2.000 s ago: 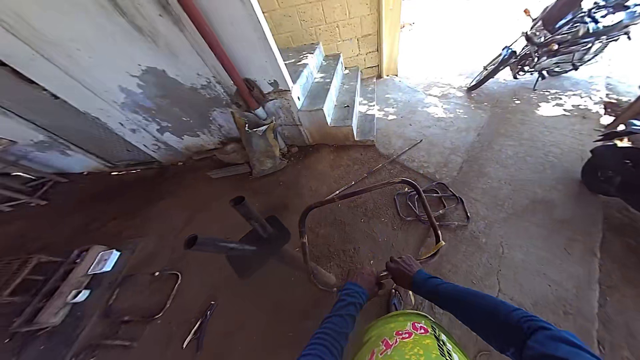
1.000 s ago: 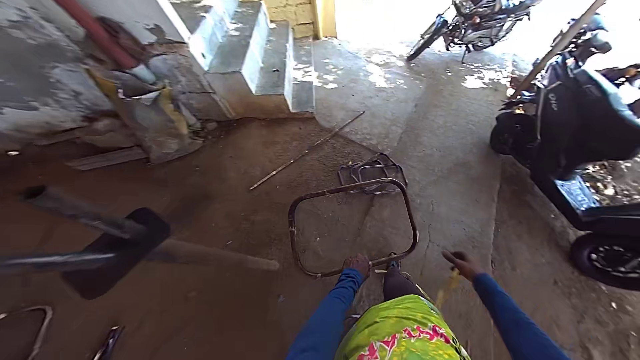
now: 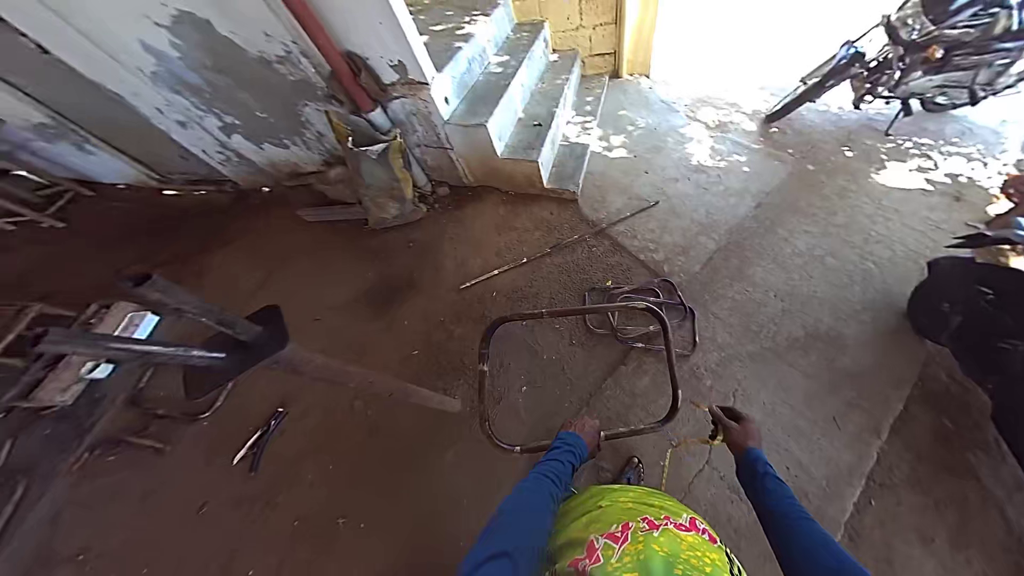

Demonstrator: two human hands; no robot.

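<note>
My left hand grips the near side of a bent metal tube frame, a rounded rectangle with worn dark paint. To the right of the frame, my right hand holds a yellow measuring tape, part of which hangs down beside my foot. Beyond the frame's far right corner, several smaller bent-rod frames lie on the ground. A long thin rod rests on the ground farther off.
Left of me stands a metal post assembly with thick pipes and a dark plate. Pliers-like tool lies on the dirt. Concrete steps, a torn sack, a motorcycle and a dark parked vehicle surround the area.
My right hand was beside my left at the frame two seconds ago; it has moved off to the right with the yellow tape. The left hand remains on the frame.
</note>
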